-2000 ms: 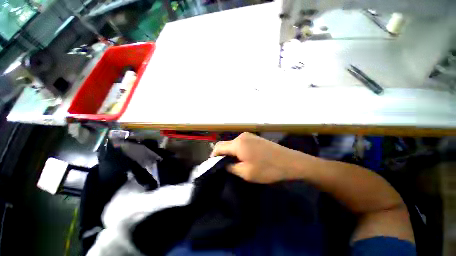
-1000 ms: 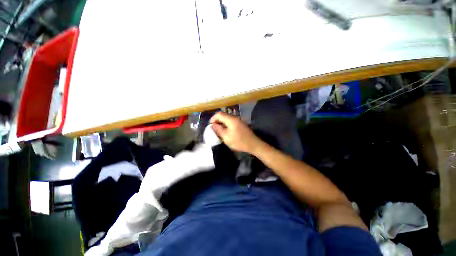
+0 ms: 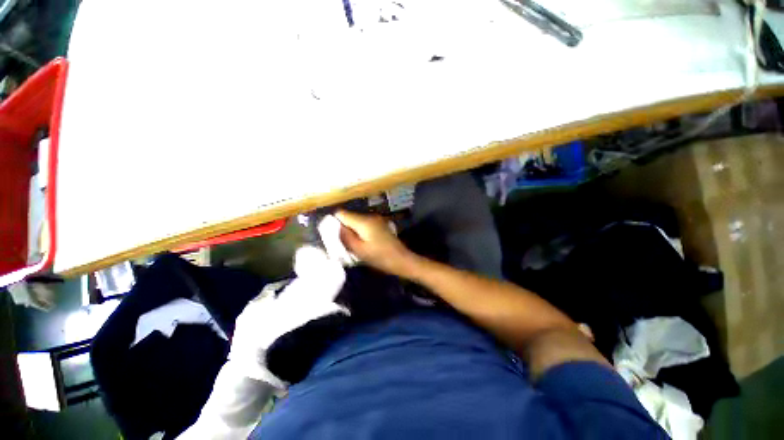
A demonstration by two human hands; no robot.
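My right hand (image 3: 368, 241) is just below the table's front edge, with its fingers closed on the end of the white part of a black-and-white garment (image 3: 301, 296). The white cloth runs from my fingertips down to the lower left. Black cloth lies bunched beside it on my lap. My left hand cannot be made out; white cloth covers the area left of my lap.
The white table (image 3: 284, 112) has a wood-coloured edge. A slim dark tool (image 3: 546, 21) lies on it. A red basket (image 3: 58, 163) is at left. A dark container (image 3: 129, 369) holds black and white cloth. A garment pile (image 3: 658, 344), blue bin (image 3: 554, 168) and cardboard box (image 3: 748, 249) are at right.
The view has tilted down and moved right, so the basket is now at the left rim. My right hand still grips the garment, whose white part now stretches to the lower left.
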